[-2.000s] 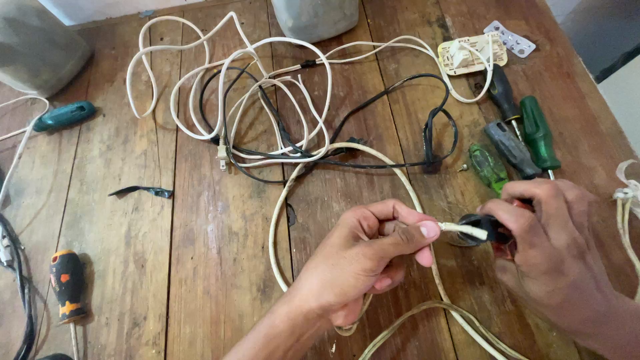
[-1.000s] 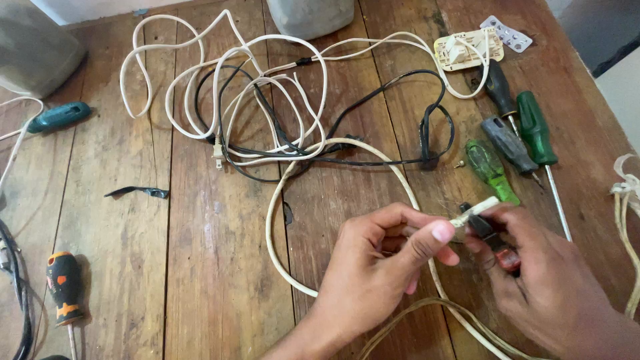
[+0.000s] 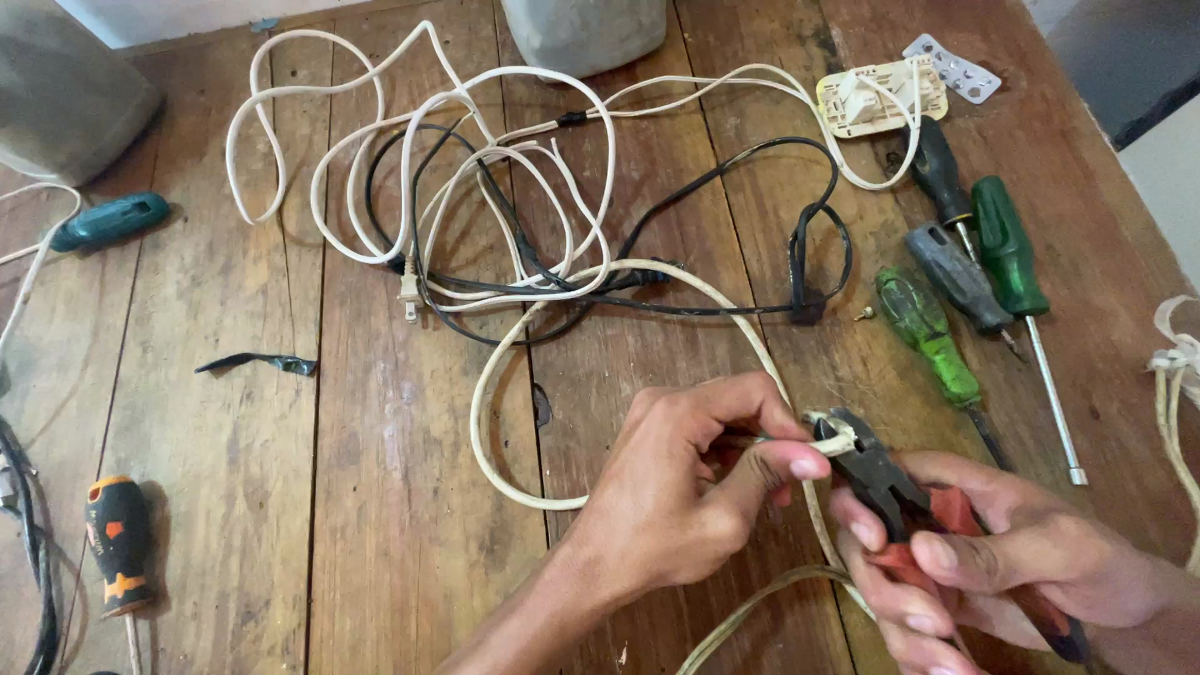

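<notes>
My left hand (image 3: 694, 469) pinches a cream-sheathed electrical cable (image 3: 830, 446) between thumb and index finger, close to its end. In my right hand (image 3: 1012, 544) are diagonal cutting pliers (image 3: 877, 473) with red and black handles. Their dark jaws meet the cable's end just beyond my left thumb; whether they are fully closed on it cannot be told. The cable's pale loop (image 3: 480, 403) curves over the table behind my left hand. Part of the cable is hidden in my left palm.
Tangled white cord (image 3: 609, 141) with a two-prong plug (image 3: 410, 291) and black cord (image 3: 834, 216) lie behind my hands. Several screwdrivers, one bright green (image 3: 923, 323), lie at right near a cream socket plate (image 3: 881, 98) and blister pack (image 3: 975, 80). An orange-black screwdriver (image 3: 119, 544) lies left.
The pliers have turned so that their jaws now point up and left at the cable's end, with their red handles in plain view. My left hand keeps its pinch on the cable.
</notes>
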